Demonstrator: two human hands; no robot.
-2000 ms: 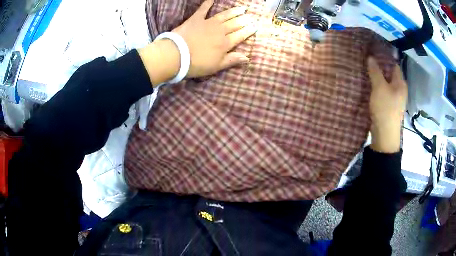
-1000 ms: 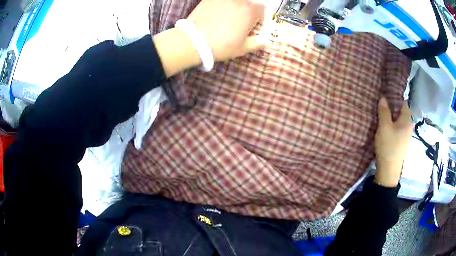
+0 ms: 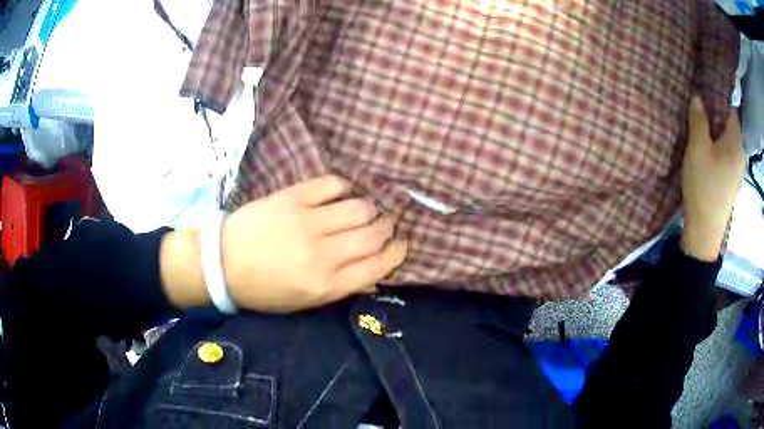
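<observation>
A red-brown and cream plaid garment piece (image 3: 503, 109) covers the middle of the view, down to the wearer's dark apron. White lining (image 3: 151, 142) shows at its left. My left hand (image 3: 310, 243), with a white band on the wrist, holds the garment's near edge, fingers curled onto the cloth. A small white patch (image 3: 431, 201) shows on the plaid just right of it. My right hand (image 3: 710, 172) holds the garment's right edge, with a fold of cloth between thumb and fingers. The machine's needle area is out of the picture.
A red plastic stool (image 3: 33, 201) stands at the far left. A blue item (image 3: 561, 364) lies on the speckled floor (image 3: 586, 318) at the lower right. Part of a white and blue machine (image 3: 63, 105) shows at the upper left.
My left hand has moved from near the needle area down to the garment's near edge. The view has shifted, and the machine head has left the picture. My right hand still holds the right edge.
</observation>
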